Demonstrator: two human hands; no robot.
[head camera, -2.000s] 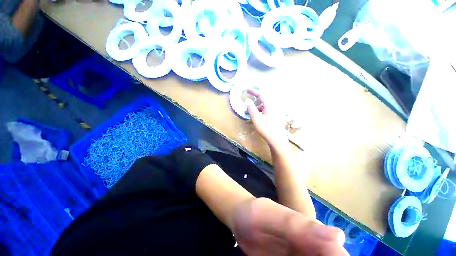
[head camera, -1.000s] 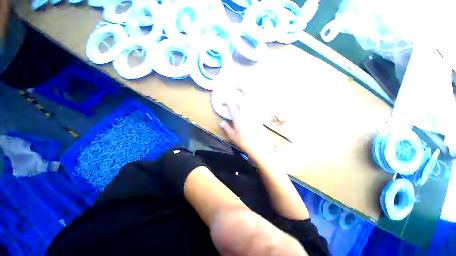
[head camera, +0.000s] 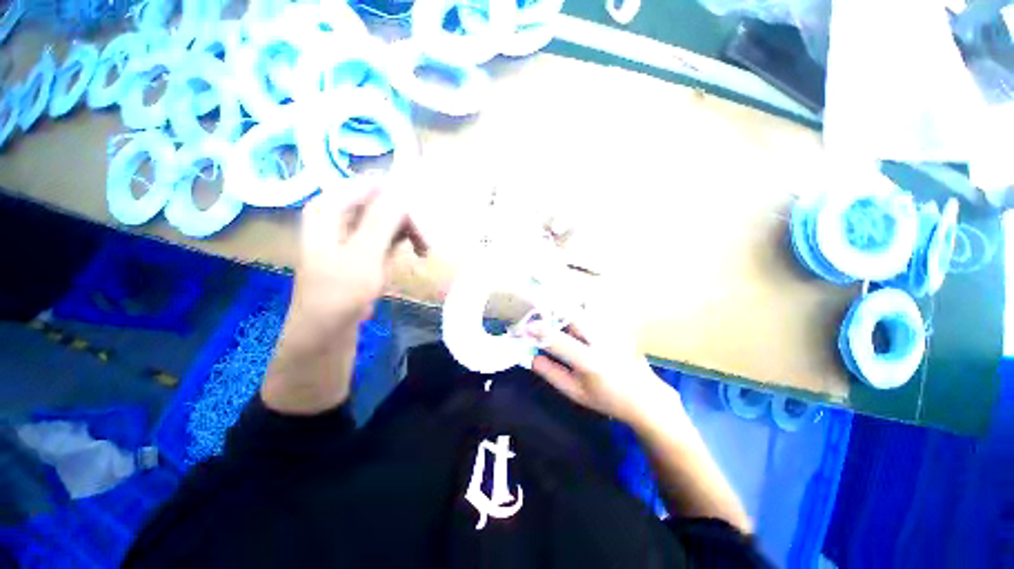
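A pale ring (head camera: 465, 322) with a large centre hole is at the bench's near edge, close to my body. My right hand (head camera: 578, 367) grips its right side, with thin pale strands at the fingers. My left hand (head camera: 347, 250) is blurred, with fingers apart, just below the spread rings (head camera: 278, 161); I see nothing in it. A small brownish pad area with a tiny piece (head camera: 556, 231) lies beyond the held ring, washed out by glare.
Cardboard (head camera: 734, 322) covers the green bench (head camera: 962, 389). Stacked rings (head camera: 867, 231) stand at the right end. White sheets (head camera: 890, 89) and a dark object (head camera: 778, 61) lie on the far side. A blue crate of short pieces (head camera: 234, 383) is below left.
The view has turned, and my right hand has brought the ring from beside the spread rings towards my body. My left hand has moved from the bottom foreground up to the spread rings.
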